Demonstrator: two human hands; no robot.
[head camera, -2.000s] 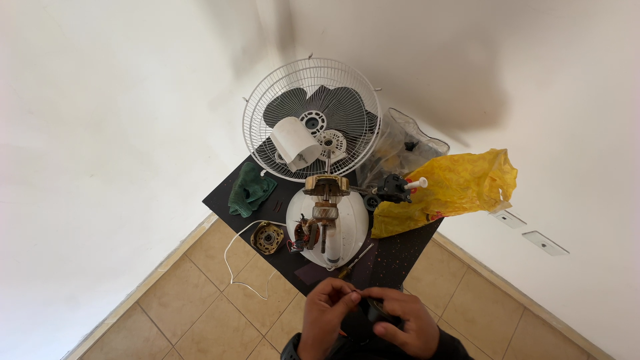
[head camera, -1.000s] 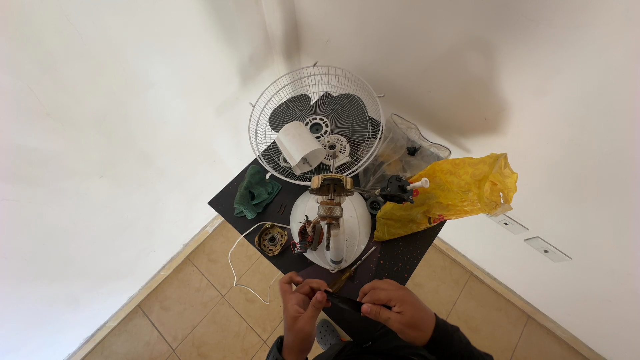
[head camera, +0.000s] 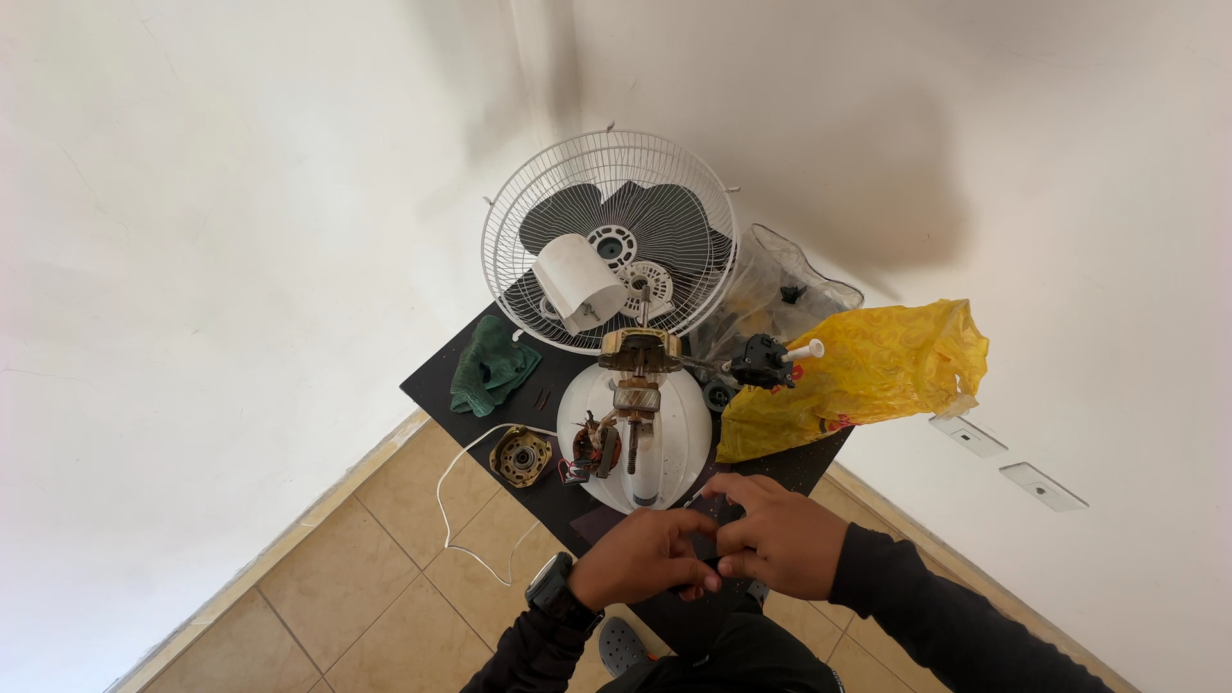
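Observation:
My left hand (head camera: 647, 556) and my right hand (head camera: 782, 537) meet at the near edge of a black table (head camera: 808, 467). Between their fingers they hold a small dark piece (head camera: 710, 562), mostly hidden by the fingers. Beyond them stands a white fan base (head camera: 685, 423) with an exposed motor shaft and rotor (head camera: 636, 397) above it. A copper-wound stator (head camera: 597, 447) lies on the base's left side, and a round metal motor end cover (head camera: 521, 456) sits farther left. A black gearbox (head camera: 762, 362) with a white knob is at the right of the motor.
A white wire fan grille (head camera: 491, 250) holds dark blades and a white motor housing (head camera: 577, 277). A green cloth (head camera: 491, 368) lies at the left. A yellow plastic bag (head camera: 866, 375) and a clear bag (head camera: 770, 279) are at the right. A white cord (head camera: 445, 520) hangs off the left edge.
Both hands have moved up over the table's near edge and closer together than one second ago. The dark piece is now more covered by the fingers.

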